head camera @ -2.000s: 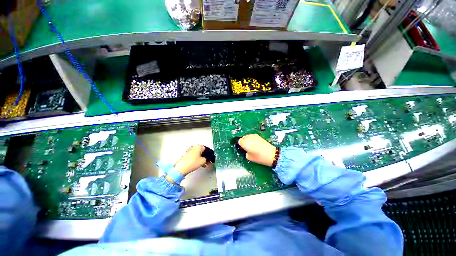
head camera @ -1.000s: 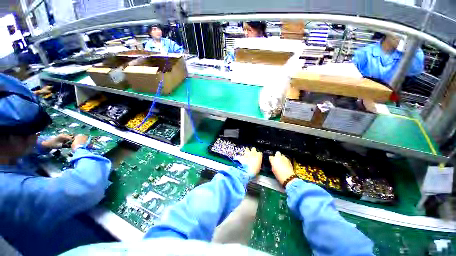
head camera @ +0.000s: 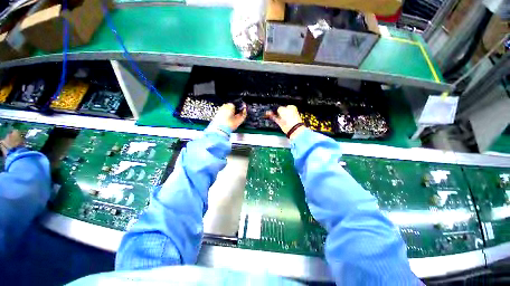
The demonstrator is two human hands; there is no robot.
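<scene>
The long black bin tray stands behind the line, with pale components at its left, grey components beside them and yellow components further right. My left hand is at the border of the pale and grey bins, dark covers on its fingertips. My right hand is at the right part of the grey bin, fingers bent. Whether either hand pinches a component is too small to tell. A green circuit board lies on the conveyor below my arms, partly hidden by my right sleeve.
Another board lies left of a pale metal gap, with more boards at right. A neighbour's sleeve and hand are at the left edge. Cardboard boxes and a clear bag stand on the shelf. Blue cords hang at left.
The view has tilted down and turned right since one second ago. Both hands were over the boards two seconds ago; they are now at the bins, slightly further apart than one second ago.
</scene>
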